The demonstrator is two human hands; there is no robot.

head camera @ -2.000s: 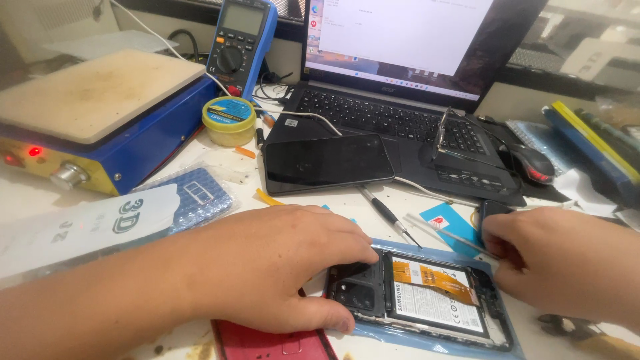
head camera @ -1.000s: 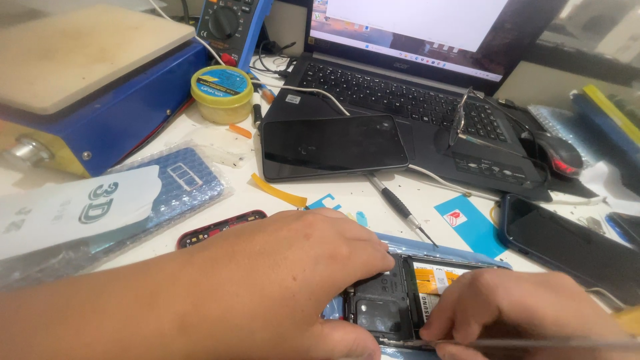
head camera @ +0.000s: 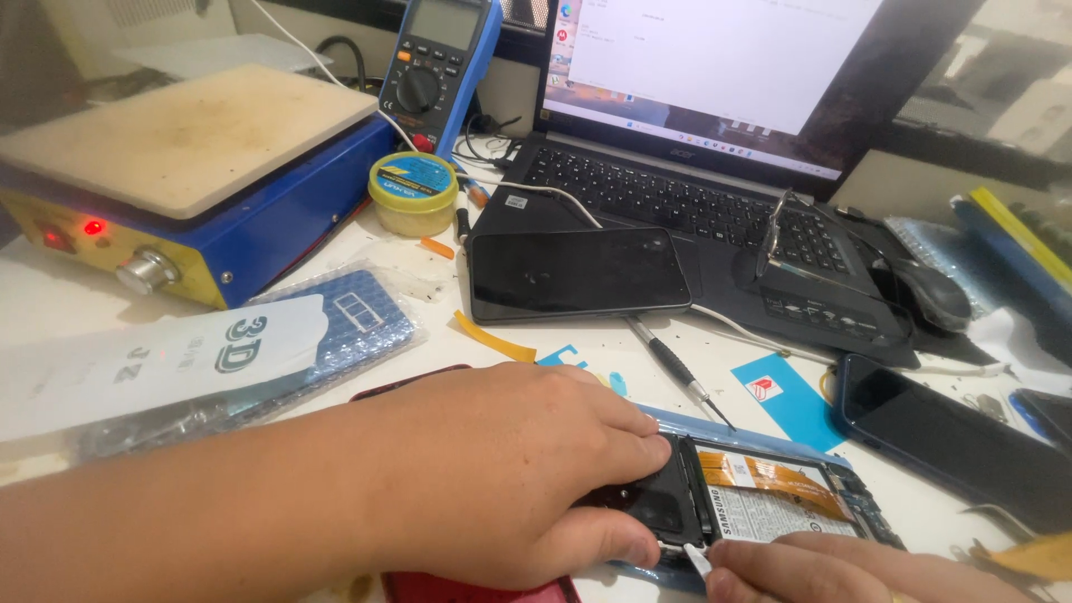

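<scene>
An opened smartphone [head camera: 691,469] lies face down near the bottom of the view, on a blue film, its Samsung battery [head camera: 766,509] and an orange flex cable [head camera: 775,479] exposed. My left hand [head camera: 536,469] rests across the phone's upper end, fingertips and thumb pressing on the black cover there. My right hand [head camera: 804,569] is at the phone's near edge and pinches a thin, pale pointed tool [head camera: 697,559], its tip at the frame beside my left thumb. The rest of the tool is hidden. Under my left wrist shows a red phone part [head camera: 494,590].
A precision screwdriver [head camera: 674,364] lies behind the phone. Further back are a black phone [head camera: 578,272] and a laptop [head camera: 653,193] with glasses on it. At left stand a heating plate [head camera: 285,218], a yellow tub [head camera: 412,201] and a multimeter [head camera: 431,75]. Another phone [head camera: 946,444] lies at right.
My right hand has moved from the phone's far right end to its near edge beside my left thumb. My left hand stays on the phone. The view has shifted.
</scene>
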